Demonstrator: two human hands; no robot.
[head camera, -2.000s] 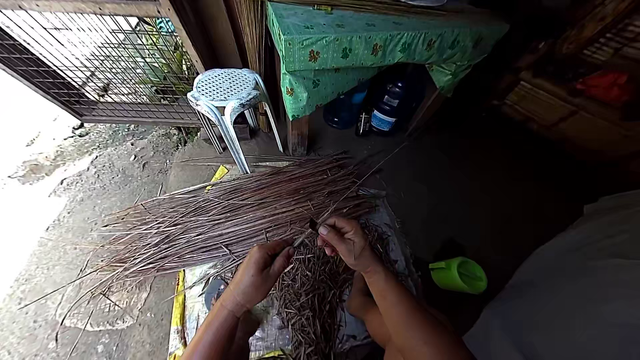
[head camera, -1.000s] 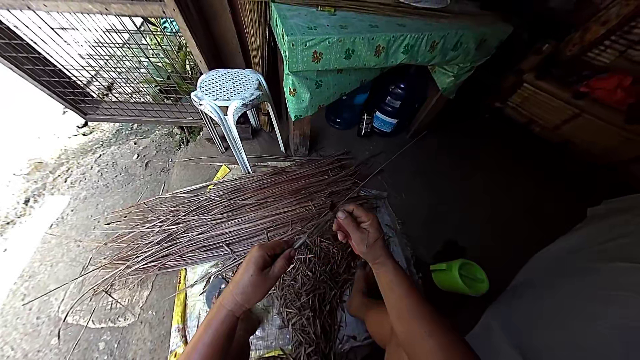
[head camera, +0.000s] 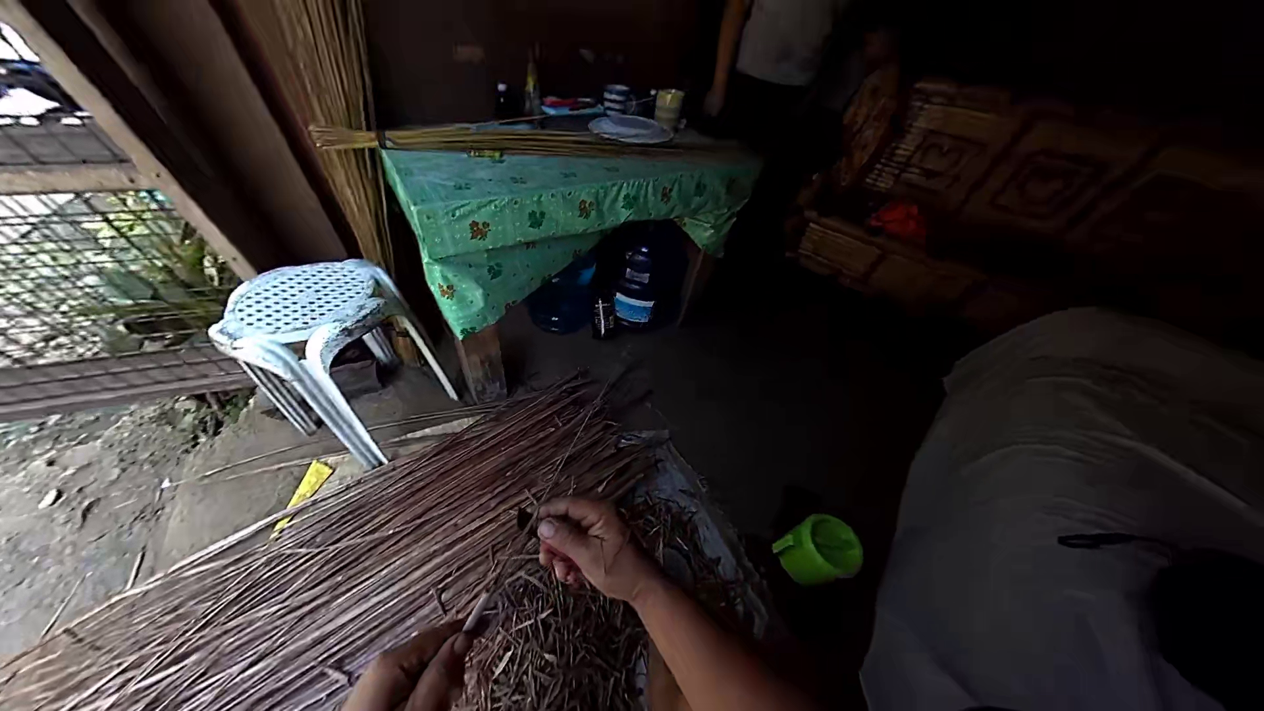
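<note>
Low in the picture, my left hand (head camera: 413, 671) grips a small pale tool (head camera: 477, 612), perhaps a knife, whose tip points up and right. Up and to the right of it, my right hand (head camera: 591, 543) pinches a thin dry stalk (head camera: 571, 449) that slants up over the pile, with a small dark piece beside the fingertips. A wide pile of long brown dry stalks (head camera: 326, 573) lies to the left and behind both hands. Short brown scraps (head camera: 563, 642) are heaped beneath and beside my right hand, on a pale sheet.
A white plastic stool (head camera: 306, 301) stands at the left, near a table with a green patterned cloth (head camera: 533, 197) and water jugs (head camera: 637, 281) below. A green plastic mug (head camera: 820, 549) is on the floor at right. Another person (head camera: 780, 44) stands behind the table.
The view has tilted up, bringing the tabletop and another person into sight. My right hand still pinches a thin stalk, and my left hand still holds the pale tool.
</note>
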